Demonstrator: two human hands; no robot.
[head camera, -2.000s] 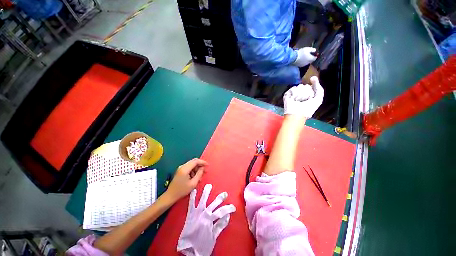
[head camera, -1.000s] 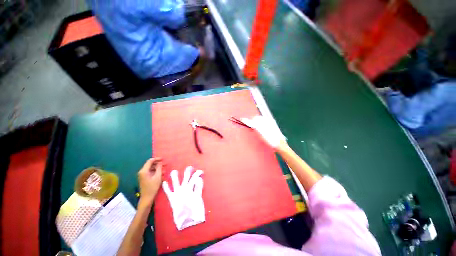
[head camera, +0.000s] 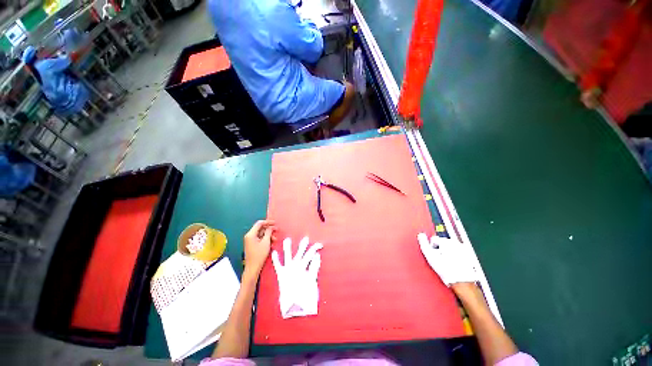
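The red bench mat (head camera: 364, 286) lies on the green bench top. My left hand (head camera: 259, 243) is bare, rests at the mat's left edge with fingers loosely curled, and holds nothing visible. My right hand (head camera: 447, 259) wears a white glove and rests at the mat's right edge near the white rail, fingers apart and empty. A spare white glove (head camera: 297, 277) lies flat beside my left hand. The open side cutters (head camera: 330, 196) and the tweezers (head camera: 387, 184) lie on the upper part of the mat.
A yellow tub of small parts (head camera: 207, 244), a record sheet (head camera: 201, 312) and a label sheet (head camera: 175, 277) are at the left. A black tote (head camera: 61, 286) stands beyond. The conveyor belt (head camera: 543, 214) runs along the right, with part of a circuit board (head camera: 635, 354). A person (head camera: 275, 57) sits ahead.
My right hand came back from the far side, passed by the tweezers and moved down to the mat's right edge. My left hand stayed at the left edge. The view has shifted.
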